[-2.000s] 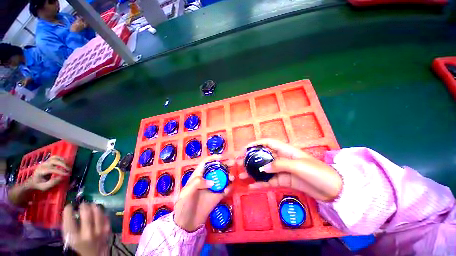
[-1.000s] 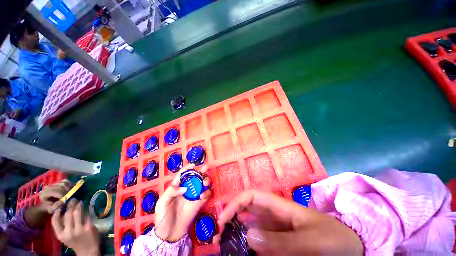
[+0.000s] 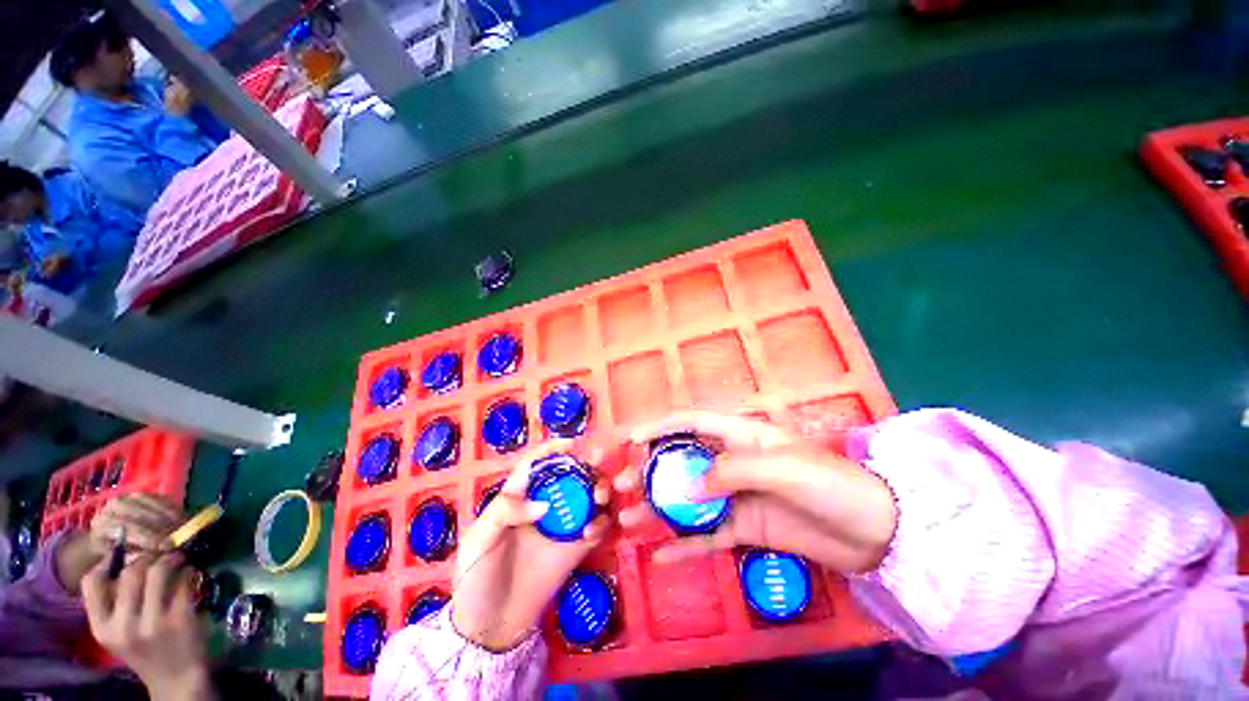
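My left hand holds a round smartwatch unit with a lit blue display above the foam tray. My right hand holds another watch unit beside it; its display is white to light blue, with my thumb over part of it. The two units are close but apart. The red-orange foam tray lies below both hands. Blue-lit watch units fill pockets at its left. One lit unit sits below my left hand and another below my right hand. My hands hide some pockets.
A loose dark watch unit lies beyond the tray. A yellow tape roll is at left, near another person's hands and a red tray. A metal bar crosses at left. Another red tray is at right.
The unit in my right hand first looked black, then was low and mostly hidden; now it is raised with a lit display. The neighbour's hands at left now hold a yellow ring.
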